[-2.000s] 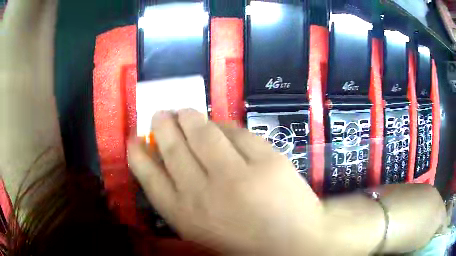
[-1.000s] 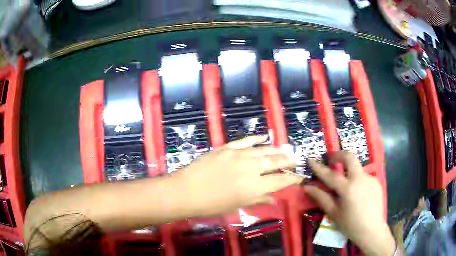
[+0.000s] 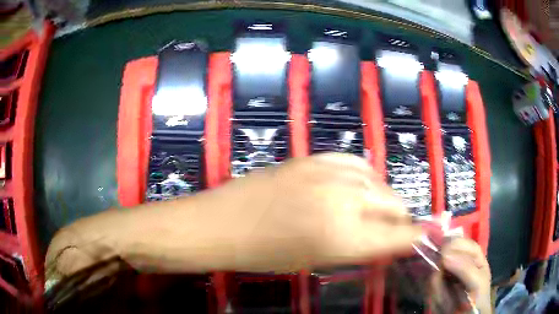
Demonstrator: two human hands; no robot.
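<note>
The red phone tray [image 3: 132,135] holds a row of opened flip phones [image 3: 334,80], screens up and away from me, keypads nearer. The screens carry bright glare. My left hand [image 3: 331,214] reaches across the tray from the left, over the middle keypads, blurred. My right hand [image 3: 467,267] is at the tray's near right corner. A clear, glossy film [image 3: 432,242] shows by its glare between the fingers of both hands, lifted over the near right side. The exact finger grip is blurred. The near row of slots lies dark below my left forearm, partly hidden.
A red tray [image 3: 27,129] stands at the left, another [image 3: 545,184] at the right. The green mat [image 3: 79,122] lies around the middle tray. A small white box [image 3: 530,103], a round pinkish object [image 3: 518,37] and pale flat sheets [image 3: 423,18] are at the back. Light blue cloth shows lower right.
Both hands have moved right and closer together, and clear film now shows between them. The white card seen beside my right hand is out of sight. The view has shifted slightly.
</note>
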